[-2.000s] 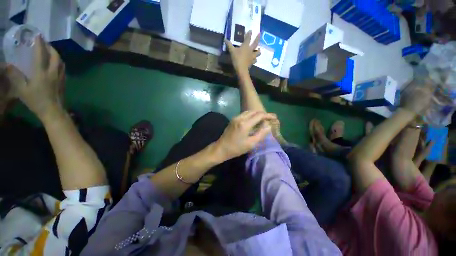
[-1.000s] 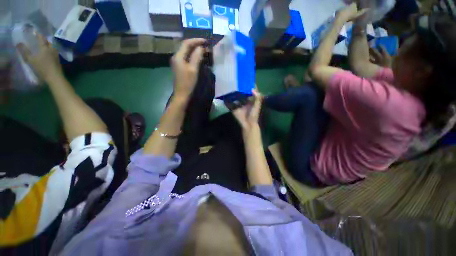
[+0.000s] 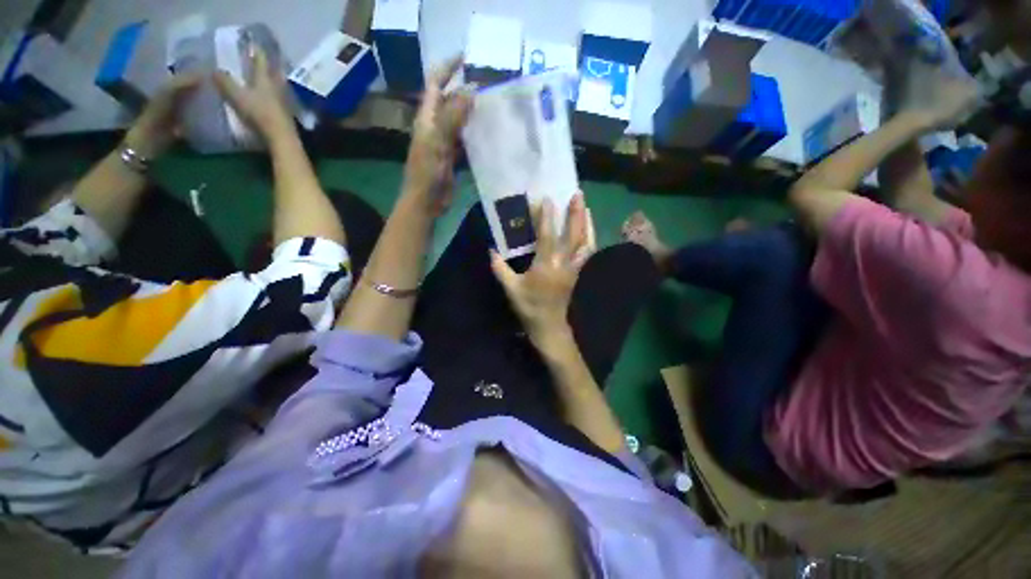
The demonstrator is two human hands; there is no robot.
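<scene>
A retail box (image 3: 522,147) is held up over my lap, its white face with a small dark product picture turned towards me. My left hand (image 3: 439,141) is at the box's upper left edge, fingers up along it. My right hand (image 3: 547,266) grips the lower end, with fingers over the face beside the dark picture. The far side of the box is hidden.
A low white-topped surface (image 3: 322,20) holds blue and white boxes (image 3: 334,70), some open. A neighbour at the left handles a clear plastic bag (image 3: 213,107). A neighbour in pink (image 3: 904,328) sits at the right. Green floor (image 3: 633,373) shows below.
My right hand reached to the surface, then brought a box back over my lap. Its blue side faced me a second ago; now its white printed face does. My left hand now touches its edge.
</scene>
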